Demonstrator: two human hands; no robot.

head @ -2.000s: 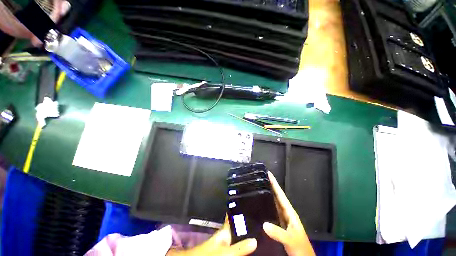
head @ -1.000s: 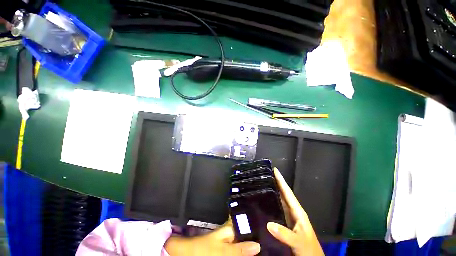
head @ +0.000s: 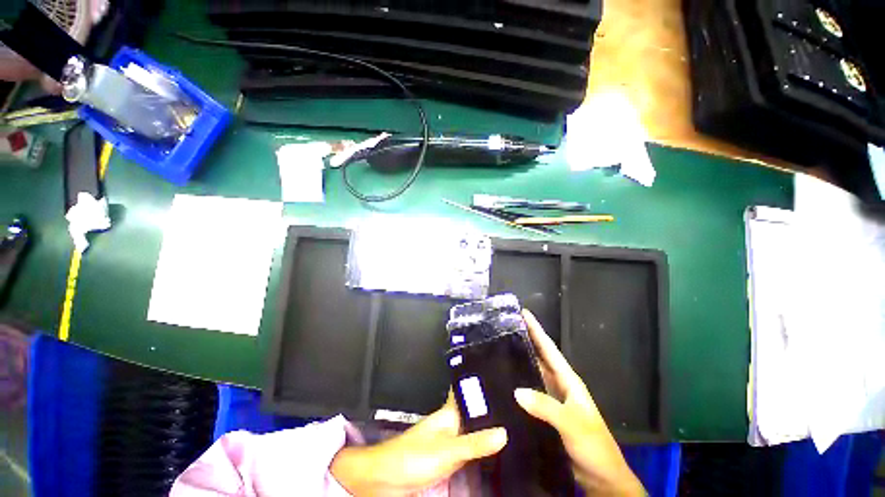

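Note:
A fanned stack of several dark phones [head: 505,388] is held above the front edge of the black four-slot tray [head: 330,325]. Small white labels show along its left side. My left hand [head: 422,451] grips the stack from the left, thumb on top. My right hand [head: 573,417] grips it from the right, thumb on top. The fingers underneath are hidden. A silvery phone-shaped piece [head: 412,260] with camera rings at its right end lies across the tray's back edge, over the left slots. The stack's far end is just in front of it.
Behind the tray lie an electric screwdriver [head: 456,151], tweezers [head: 529,204], a yellow stick [head: 573,219] and a crumpled white wipe [head: 609,136]. A white sheet [head: 215,264] and a blue box [head: 160,116] are left. Papers [head: 825,330] are right. Black tray stacks [head: 408,49] stand behind.
The phones in the stack are closer together than before, with their far edges less spread. Both hands still hold it. The camera view has shifted slightly.

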